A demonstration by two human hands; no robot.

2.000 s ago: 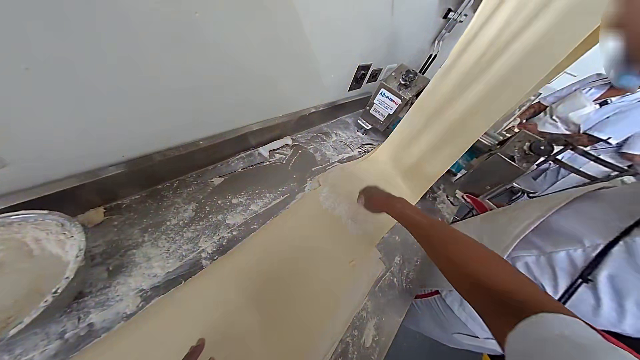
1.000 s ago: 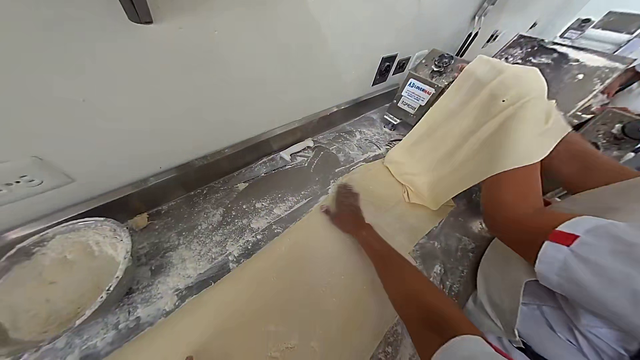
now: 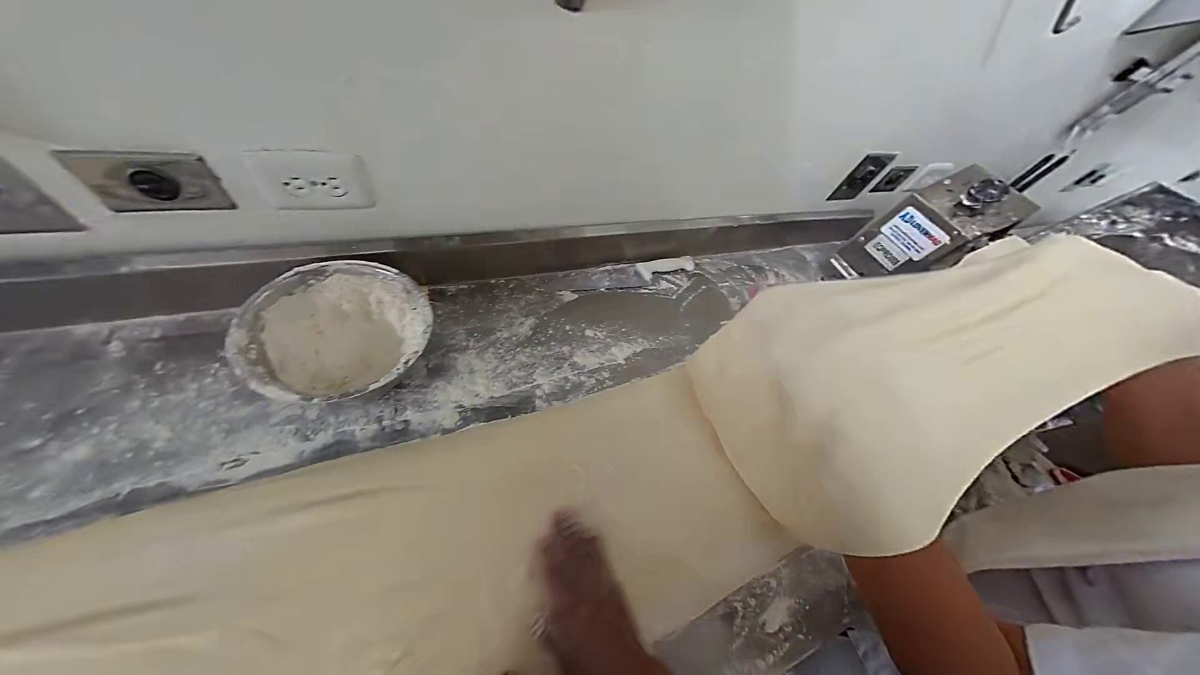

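A long sheet of pale dough [image 3: 375,544] lies along the worktop from the left edge to the middle. My right hand [image 3: 586,600], blurred by motion, is over its surface near the bottom centre, fingers stretched forward, holding nothing. My left hand cannot be made out. To the right, a raised length of dough [image 3: 872,384] drapes over a co-worker's forearms [image 3: 928,609], and its rounded end rests on the flat sheet. Left of centre, a round metal bowl [image 3: 422,328] holds white flour [image 3: 328,333]. Loose flour is scattered over the metal worktop [image 3: 487,361] around the bowl.
A raised metal ledge [image 3: 562,253] runs along the wall behind the worktop. A metal machine housing [image 3: 937,225] with a knob and labels stands at the back right. A small white object [image 3: 666,266] lies near the ledge. The co-worker's apron [image 3: 1078,516] is close at the right.
My right hand has moved back along the sheet, away from the draped dough. The co-worker's dough, stretched high two seconds ago, hangs lower over the forearms. The view has swung left.
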